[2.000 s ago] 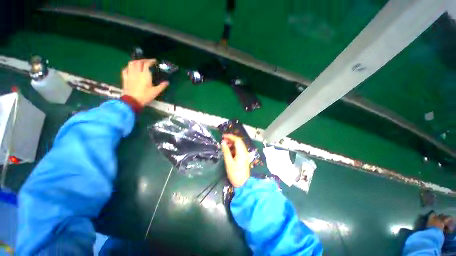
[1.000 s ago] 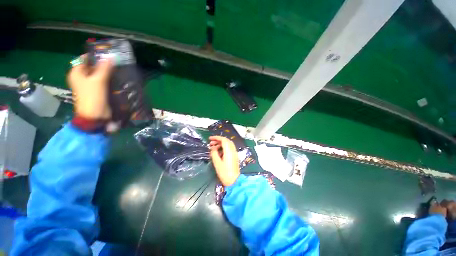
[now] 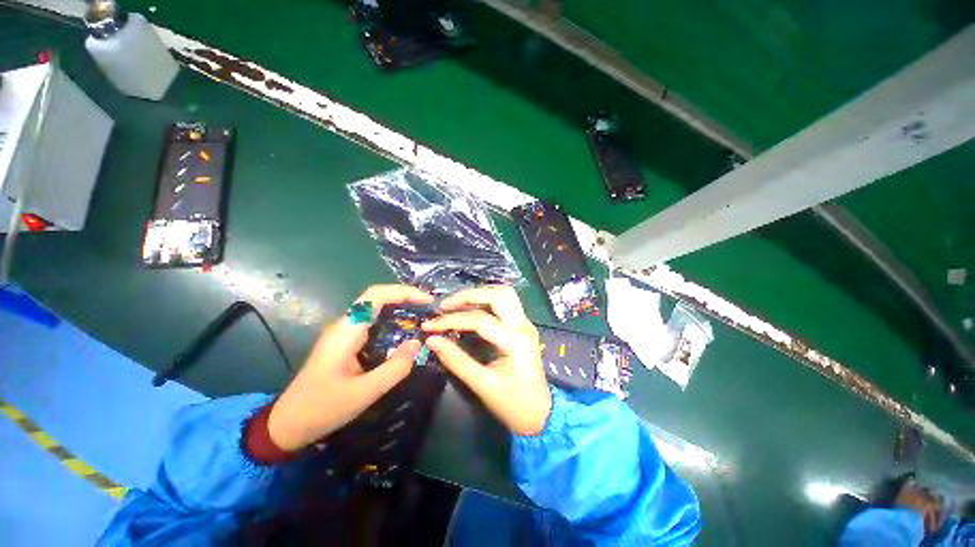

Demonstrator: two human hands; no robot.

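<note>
An open phone unit [image 3: 390,427] lies at the near edge of the bench, its board end up between both hands. My left hand [image 3: 337,379] grips this end, thumb and fingers on the board. My right hand [image 3: 492,353] has its fingertips pinched together over the same board end; whether a small part is between them cannot be told. A clear bag with dark contents [image 3: 433,230] lies just beyond the hands. Another open phone unit [image 3: 189,192] lies at left, one [image 3: 554,256] beside the rail, and one [image 3: 569,358] right of my right hand.
White bottle [image 3: 137,59] and white box [image 3: 53,144] at left. A black cord [image 3: 241,310] lies left of my hands. White paper [image 3: 633,310] and a small clear bag [image 3: 684,344] lie near the white post [image 3: 791,155]. Another person's hand [image 3: 919,502] shows at lower right.
My left hand has come back from the conveyor side to the near bench edge, and my right hand has joined it at a phone unit. A phone unit now lies at left.
</note>
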